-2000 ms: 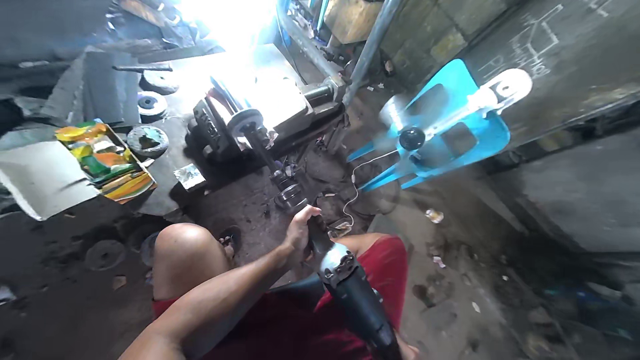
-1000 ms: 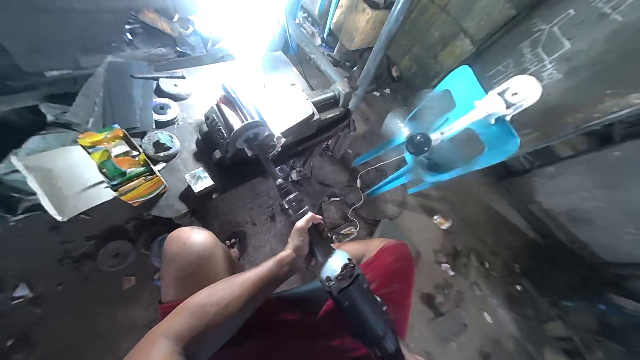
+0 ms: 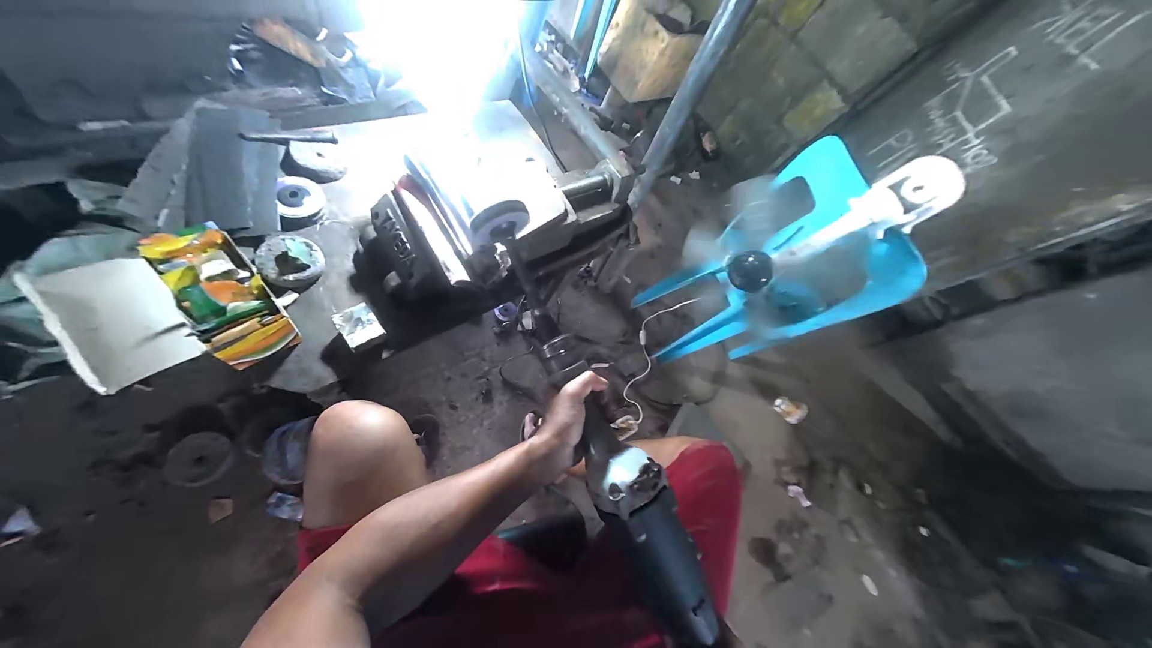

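Observation:
My left hand [image 3: 567, 418] is wrapped around the dark front housing of a long-necked power grinder [image 3: 661, 558]. The tool lies diagonally over my lap, its shaft pointing up and away. A round wheel [image 3: 499, 220] at the shaft's far end is beside a shiny metal piece [image 3: 436, 225] on the bench; whether they touch is unclear. A dark, ribbed object [image 3: 393, 236] sits left of that piece. At the bottom edge, only a sliver of my right hand [image 3: 731, 639] shows near the grinder's rear, so its grip is hidden.
Left on the bench are an open cardboard box of colourful items [image 3: 220, 292], abrasive discs [image 3: 299, 200] and a small box [image 3: 358, 326]. A spinning fan [image 3: 751, 270] stands by a blue plastic chair [image 3: 828, 171] at right. A metal pole [image 3: 688, 99] rises behind; a white cord [image 3: 643, 360] crosses the floor.

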